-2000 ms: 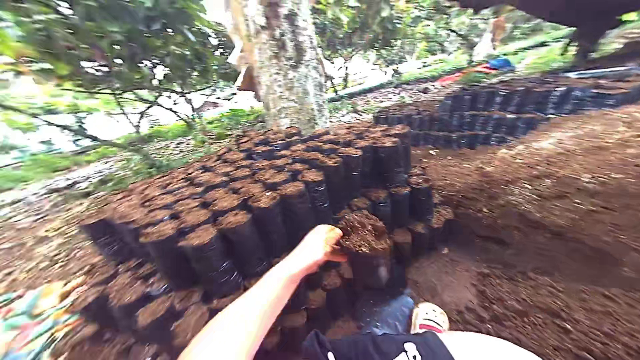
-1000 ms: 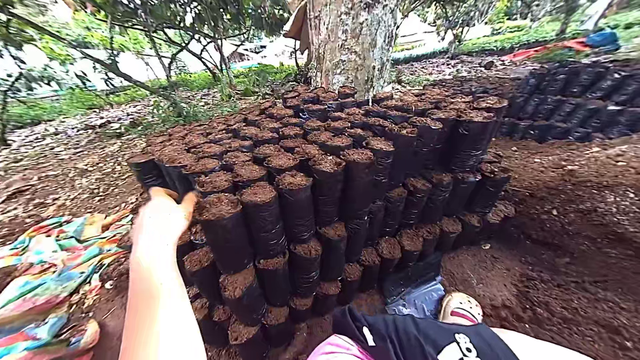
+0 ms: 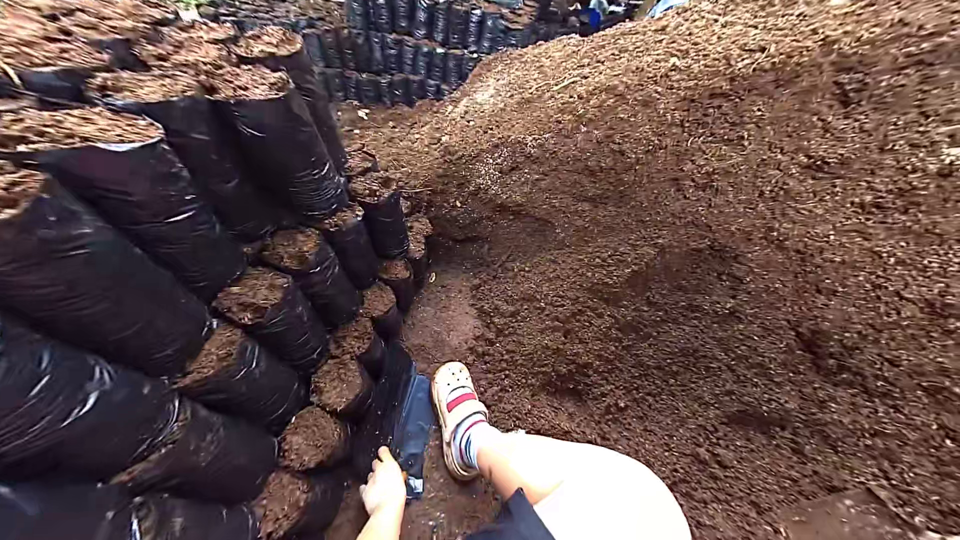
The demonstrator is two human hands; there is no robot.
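Observation:
My left hand [image 3: 383,486] reaches down at the bottom centre, its fingers at the lower edge of a stack of flat black plastic bags [image 3: 409,427]. Whether the fingers grip a bag is not clear. The stack lies on the ground between the soil-filled bags and my clog. Black plastic bags filled with brown soil [image 3: 277,142] stand in stepped tiers on the left. Their open tops show the soil. My right hand is out of view.
A large mound of loose brown soil [image 3: 675,225] rises on the right. More filled black bags [image 3: 420,52] stand in rows at the back. My foot in a pale clog [image 3: 454,409] rests beside the flat bags, my bent knee nearer.
My left hand has left the filled bags at the left side of the pile and is now down by the flat bags. The view has swung right and down.

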